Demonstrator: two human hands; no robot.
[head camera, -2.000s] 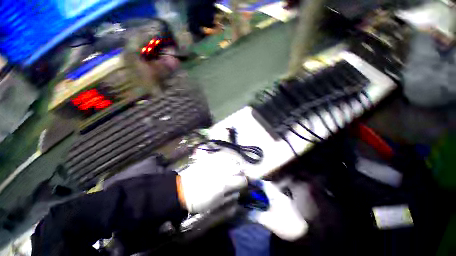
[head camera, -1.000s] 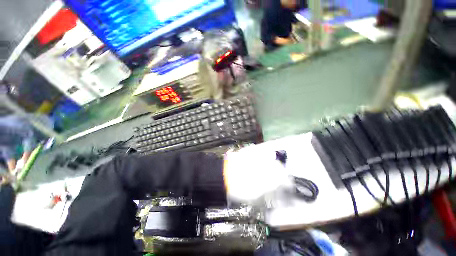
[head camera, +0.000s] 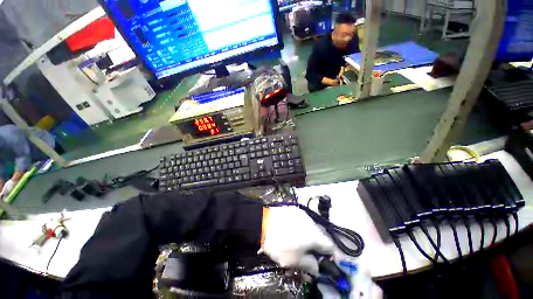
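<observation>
My left hand (head camera: 298, 239), in a white glove, reaches across from the left over the film-wrapped test fixture (head camera: 266, 284). Its fingers are closed on a short black plug-like piece (head camera: 332, 270). My right hand (head camera: 365, 285), in a white glove with blue marks, is at the bottom edge and partly cut off. It meets the black piece from below; its grip is hidden. A bright blue thing shows there, but I cannot tell if it is a pen or glove marking. A black adapter (head camera: 193, 271) lies in the fixture's left station.
A keyboard (head camera: 234, 160) and power meter (head camera: 213, 121) stand behind the fixture, under a monitor (head camera: 198, 32). A coiled black cord (head camera: 345, 238) lies right of my left hand. A row of black adapters (head camera: 438, 195) stands at right. A metal post (head camera: 467, 87) rises behind. A person sits across the belt.
The view has turned and steadied, with more of the monitor and bench visible. My left hand has come down beside my right hand, and the black piece now shows between them.
</observation>
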